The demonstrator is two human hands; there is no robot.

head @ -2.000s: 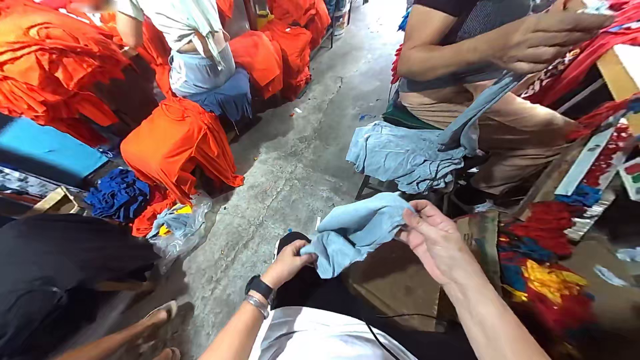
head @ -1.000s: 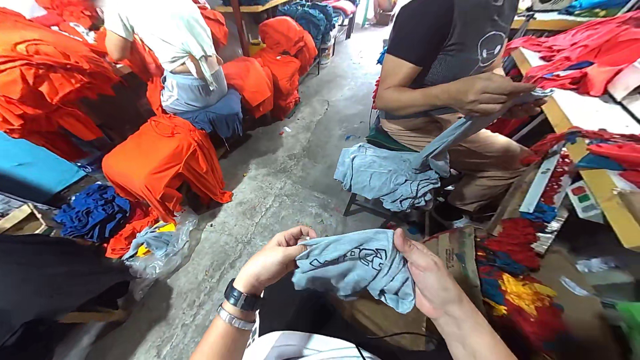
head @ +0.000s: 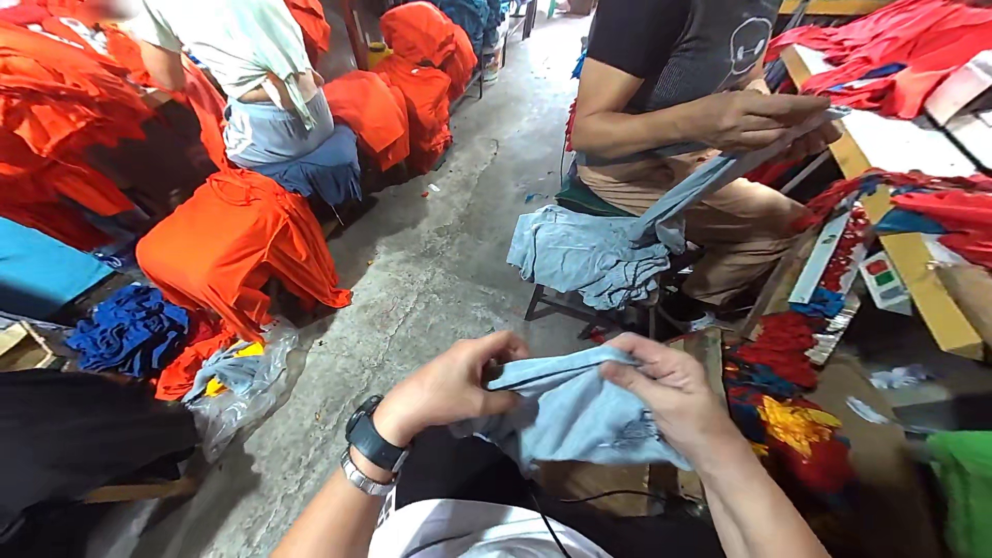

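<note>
A small light blue-grey fabric piece (head: 585, 411) is stretched between my hands above my lap. My left hand (head: 461, 384) grips its left end, with a fold of cloth between thumb and fingers. The right end is pinched in my right hand (head: 666, 380), thumb on top. Part of a dark print shows near the right hand. Beyond them, a pile of similar blue-grey cloth (head: 589, 248) lies on a low stool. A strip of that cloth runs up to the hands of a co-worker (head: 744, 120), who sits at the right and holds it.
Orange garments (head: 232, 240) are heaped at the left, near a blue cloth bundle (head: 132, 329) and a clear plastic bag (head: 256, 391). Another person (head: 263, 85) sits farther back. Red cloth covers a table (head: 934, 147) at the right, with mixed scraps (head: 783, 349) below. A concrete floor (head: 403, 333) runs between.
The cloth has been turned in my hands: the dark outline print, plain one second ago, is now mostly folded out of sight. Both hands still grip the cloth.
</note>
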